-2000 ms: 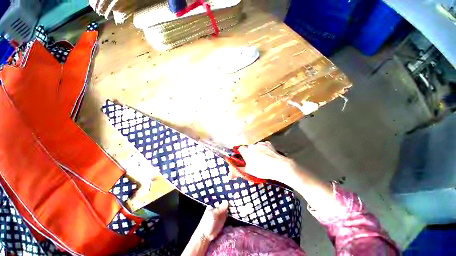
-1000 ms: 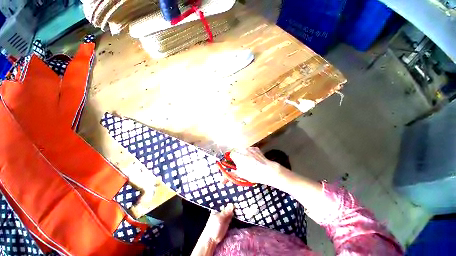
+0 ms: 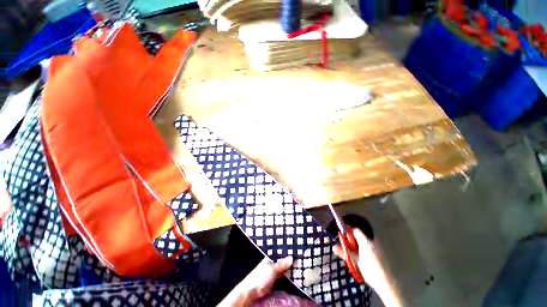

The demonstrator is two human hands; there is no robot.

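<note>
A navy fabric piece with white diamond check (image 3: 264, 207) runs from the table toward my lap, its narrow tip at the far left. My left hand (image 3: 267, 279) lies on its near edge, fingers on the fabric. My right hand (image 3: 367, 264) holds red-handled scissors (image 3: 350, 246) at the piece's right edge, their blades pointing up and away. I cannot tell whether the blades touch the fabric.
A heap of orange and navy-check pieces (image 3: 99, 138) drapes over the table's left side. A beige stack (image 3: 288, 49) with a red tie and dark blue spool (image 3: 291, 15) stands at the back. Blue bins (image 3: 462, 66) stand right. A white oval (image 3: 354, 96) lies on the wooden table (image 3: 420, 129).
The view has turned, so the table appears shifted right. My right hand and the scissors have moved down the fabric edge toward my lap, and the blades now point more upward.
</note>
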